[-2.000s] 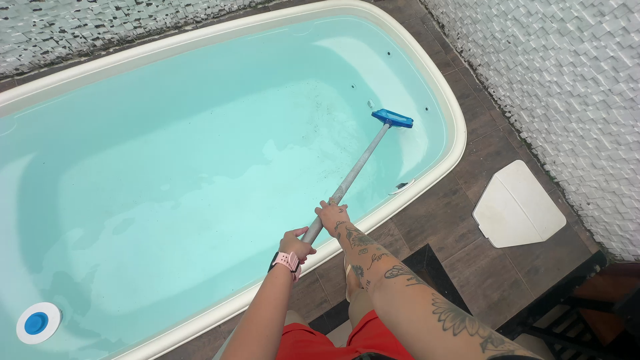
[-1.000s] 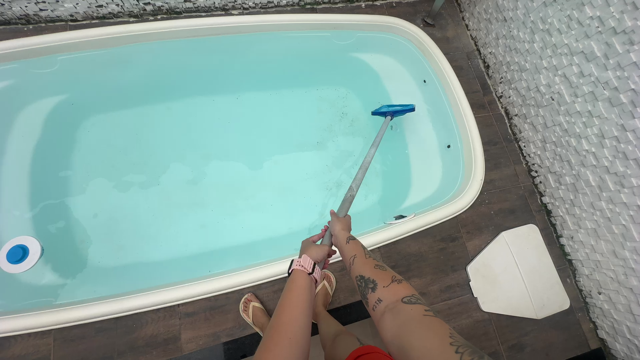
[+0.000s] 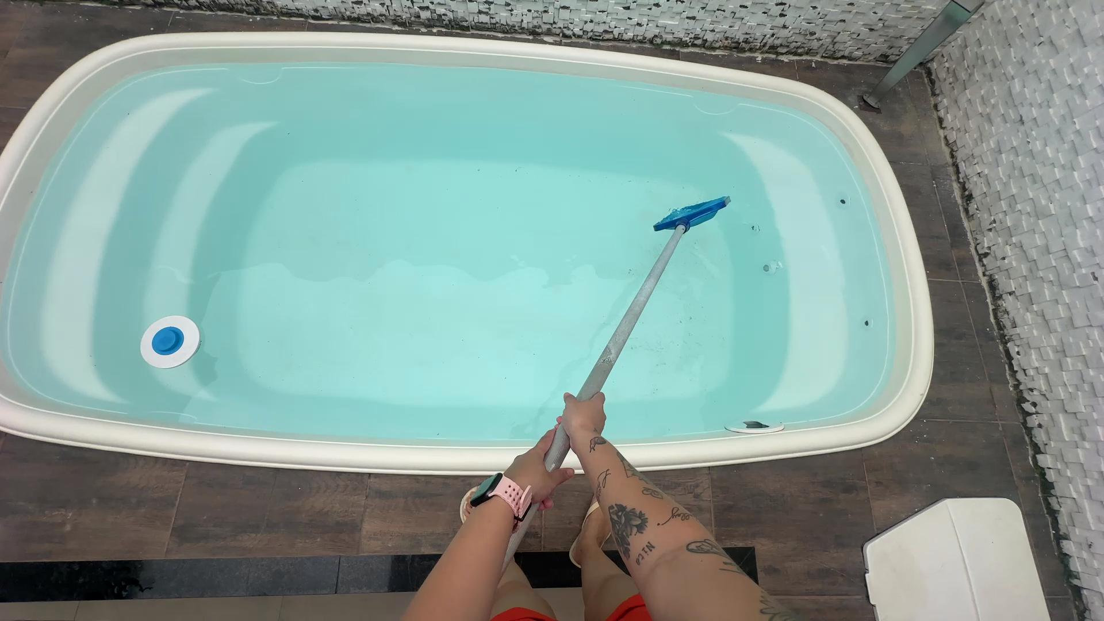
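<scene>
A long grey metal pole (image 3: 634, 315) slants from between my forearms out over the water of a small white-rimmed pool (image 3: 259, 451). My left hand (image 3: 536, 473), with a pink-banded smartwatch on its wrist, grips the pole just outside the near rim. Farther up the shaft my right hand (image 3: 585, 414) is closed around it, above the rim. At the pole's far end is a blue pool brush or skimmer head (image 3: 692, 213), tilted, in the right part of the pool. Whether it touches the bottom I cannot tell.
A round white float with a blue centre (image 3: 170, 341) lies at the pool's left. White textured walls (image 3: 1035, 172) stand behind and to the right. A white panel (image 3: 957, 561) rests on brown floor tiles (image 3: 285, 513). A metal post (image 3: 923, 52) leans at the back right corner.
Both hands keep their hold on the pole. The blue head has shifted its angle, its right end now farther up. The view has moved, showing more of the pool's left end and the metal post.
</scene>
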